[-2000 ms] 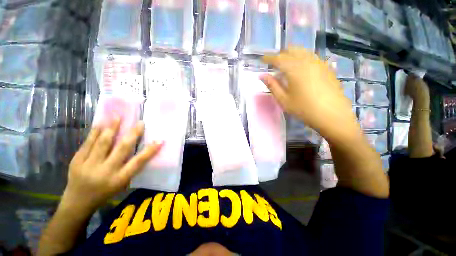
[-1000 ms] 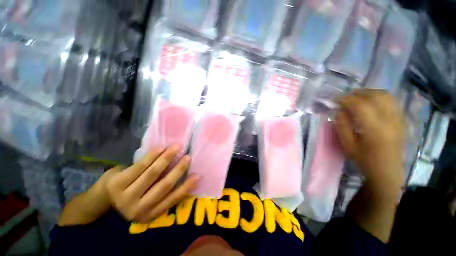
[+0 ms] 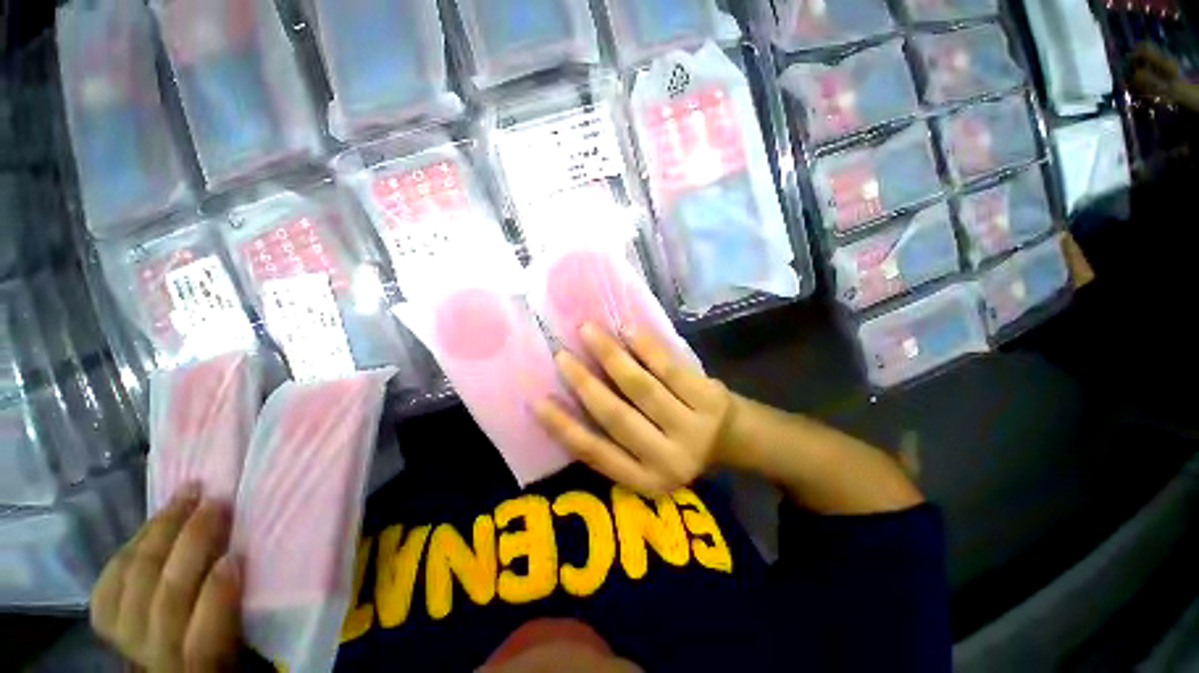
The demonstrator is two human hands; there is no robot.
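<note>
A clear blister tray (image 3: 434, 388) lies in front of me, with bagged flat parts in two rows. Four frosted sleeves with pink faces hang over its near edge toward my shirt, such as the second from left (image 3: 309, 500) and the third (image 3: 489, 375). My left hand (image 3: 171, 572) has its fingers curled around the lower end of the leftmost sleeve (image 3: 200, 421). My right hand (image 3: 644, 408) lies with its fingers over the fourth sleeve (image 3: 588, 292); its thumb and grip are hidden. A fifth bagged part (image 3: 717, 197) lies flat in the right pocket.
A second tray of bagged parts (image 3: 874, 197) stands at the right, with white rectangles (image 3: 1089, 158) beyond it. Layered clear tray edges (image 3: 59, 381) show at the left. Another person's hand (image 3: 1164, 79) is at the upper right edge.
The view has swung to the right. My right hand has moved from the tray's right end onto the fourth sleeve. The fifth part now shows flat in its pocket.
</note>
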